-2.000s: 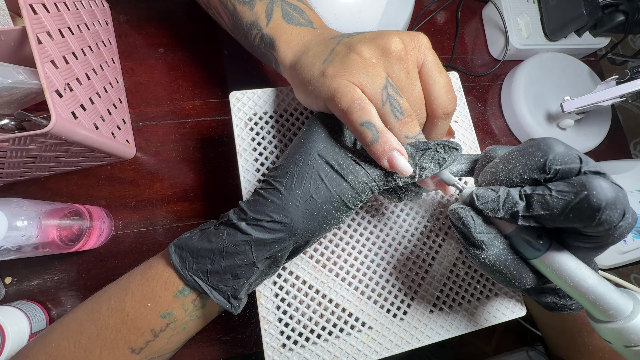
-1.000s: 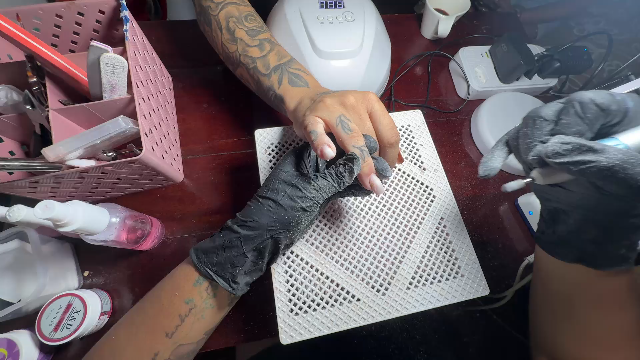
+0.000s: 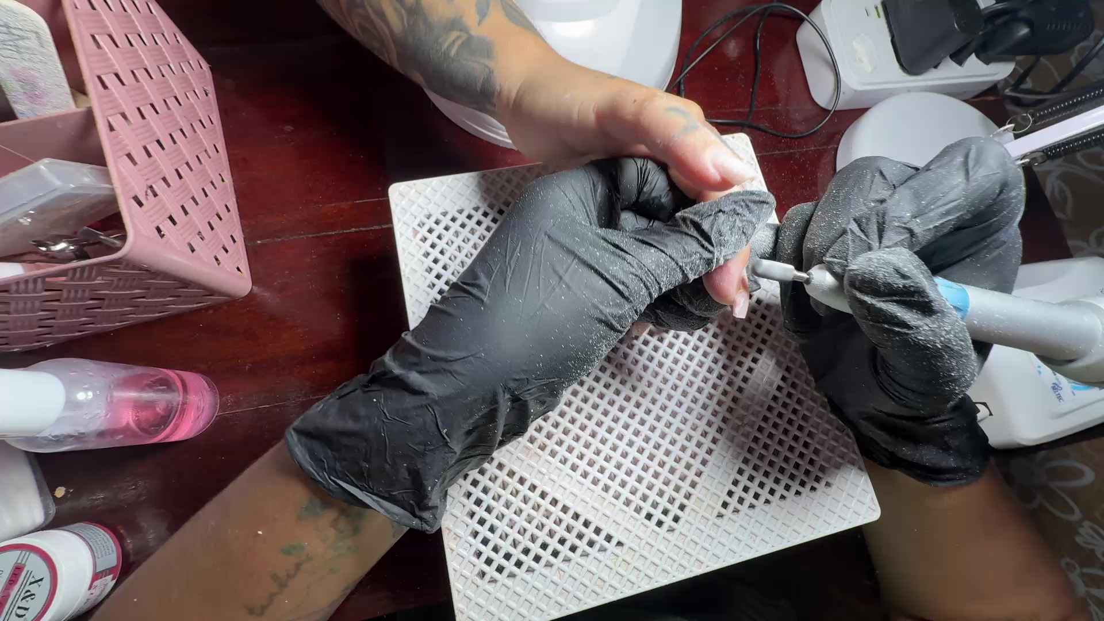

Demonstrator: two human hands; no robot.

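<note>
My left hand (image 3: 552,293), in a dusty black glove, holds the fingers of another person's hand (image 3: 621,121) above a white perforated mat (image 3: 655,483). One fingertip with a light nail (image 3: 740,302) shows below my thumb. My right hand (image 3: 906,285), gloved in black too, grips a grey electric nail drill (image 3: 1026,323). The drill's pale cylindrical bit (image 3: 776,271) is close beside the held fingers; whether it touches a nail cannot be told. White dust covers my gloved fingers.
A pink woven plastic basket (image 3: 172,172) stands at the left. Below it lie a bottle of pink liquid (image 3: 164,405) and a round jar (image 3: 90,561). A white nail lamp (image 3: 604,43), a black cable (image 3: 755,69) and a white power strip (image 3: 849,56) are at the back.
My right hand has come in from the right with the drill, back beside the held fingers. My left hand's hold on the other person's fingers has changed. The view is closer.
</note>
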